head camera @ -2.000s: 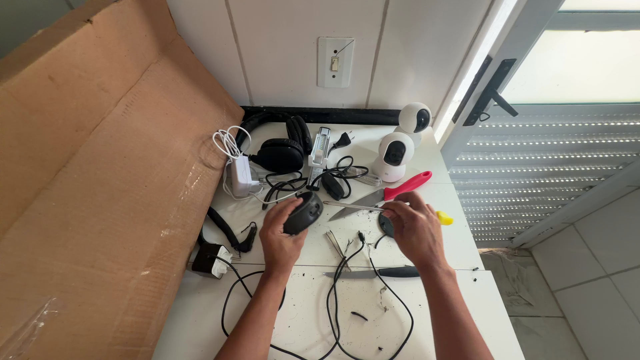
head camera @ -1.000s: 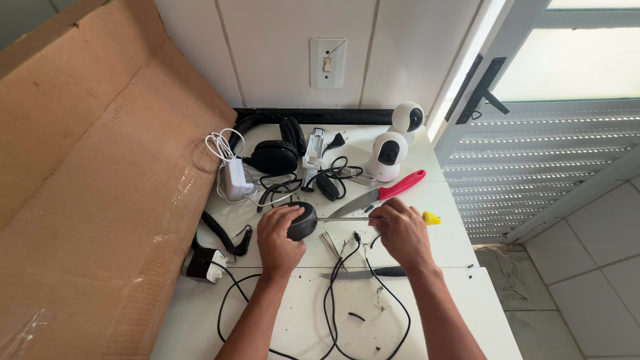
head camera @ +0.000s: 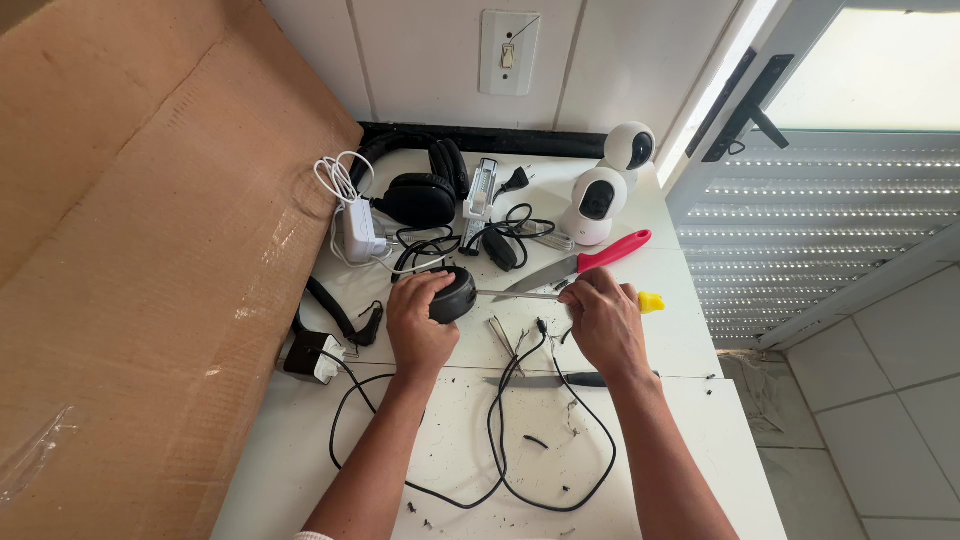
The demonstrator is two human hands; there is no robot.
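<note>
My left hand (head camera: 421, 319) grips a round black plastic housing (head camera: 454, 295), its rim turned to the right. My right hand (head camera: 606, 319) is closed around a screwdriver (head camera: 525, 295) with a thin metal shaft and a yellow handle end. The shaft lies level, and its tip meets the side of the housing. Just behind the shaft lies a knife with a red handle (head camera: 615, 251). Below my hands, a black cable (head camera: 491, 442) loops over the white tabletop, near metal tweezers (head camera: 508, 341) and a dark-handled knife (head camera: 585, 380).
Black headphones (head camera: 420, 199), a white power adapter (head camera: 360, 231), a bundled black cable (head camera: 499, 247) and two white cameras (head camera: 592, 204) stand or lie at the back. A cardboard box (head camera: 165, 247) walls the left side. A black plug adapter (head camera: 307, 358) sits near it. Dark scraps (head camera: 535, 441) dot the tabletop.
Two seconds ago the housing was tilted with its open-looking face showing, and a dark round piece showed by my right hand. The housing is now turned, with the screwdriver's tip against its side.
</note>
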